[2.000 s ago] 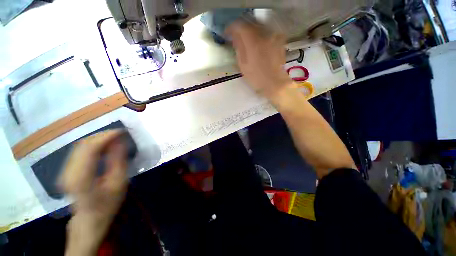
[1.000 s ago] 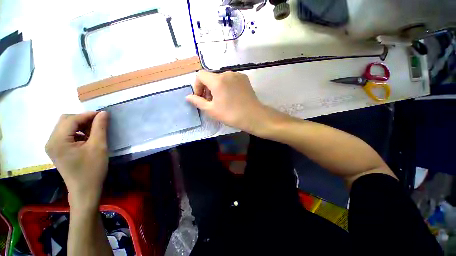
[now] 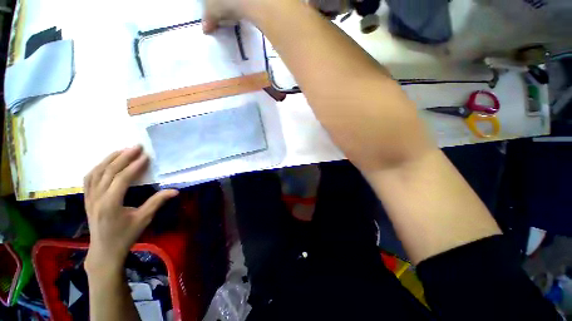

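Observation:
A pale blue-grey fabric piece (image 3: 210, 139) lies flat on the clear template near the table's front edge. The orange-brown hinge strip (image 3: 197, 93) lies just beyond it. Black guide strips (image 3: 169, 29) form an open rectangle farther back. My left hand (image 3: 122, 204) is at the front edge, left of the fabric piece, fingers spread and empty. My right hand (image 3: 229, 14) is at the top edge of the picture by the guide strips, partly cut off. Whether it grips the clear sheet cannot be told.
Stacked cut pieces (image 3: 42, 74) lie at far left. Scissors (image 3: 481, 114) lie at right. The machine's needle area (image 3: 369, 22) is at top, with a dark grey pile (image 3: 420, 20) beside it. A red basket (image 3: 45, 246) stands below the table at left.
My right hand has left the fabric piece and moved up to the guide strips. My left hand has let go of the piece and opened. The piece stays in front of the orange-brown strip.

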